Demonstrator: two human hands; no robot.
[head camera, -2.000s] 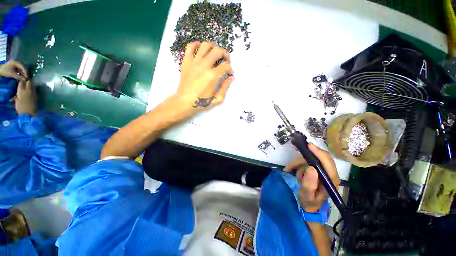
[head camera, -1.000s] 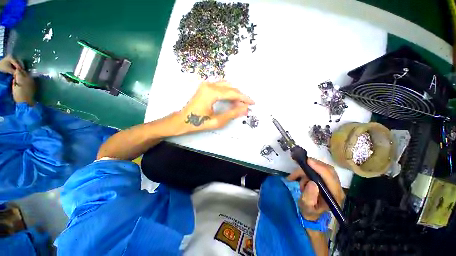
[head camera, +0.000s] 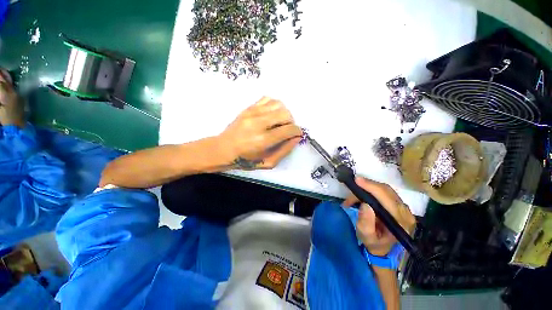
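Note:
My left hand [head camera: 264,134] is over the white sheet [head camera: 345,36], fingertips pinched together at a small silvery-purplish component [head camera: 303,137]. My right hand [head camera: 380,217] holds the black soldering iron [head camera: 378,209]; its metal tip meets or nearly meets the component at my left fingertips. The exact contact is too small to tell. A large pile of dark and silvery components [head camera: 233,36] lies at the far left of the sheet. Small clusters of parts [head camera: 344,158] lie beside the iron, and more [head camera: 404,104] lie farther right.
A round tan tub [head camera: 417,162] with silvery bits stands on the right, beside a black fan with a spiral guard [head camera: 484,100]. A yellow tray [head camera: 538,237] is at the right edge. A solder wire reel [head camera: 88,71] stands left. Another person's hand [head camera: 9,100] is at the left edge.
My left hand has moved from the large pile towards the iron and its fingertips have closed together. The iron's tip has come up to those fingertips. The camera view has shifted slightly.

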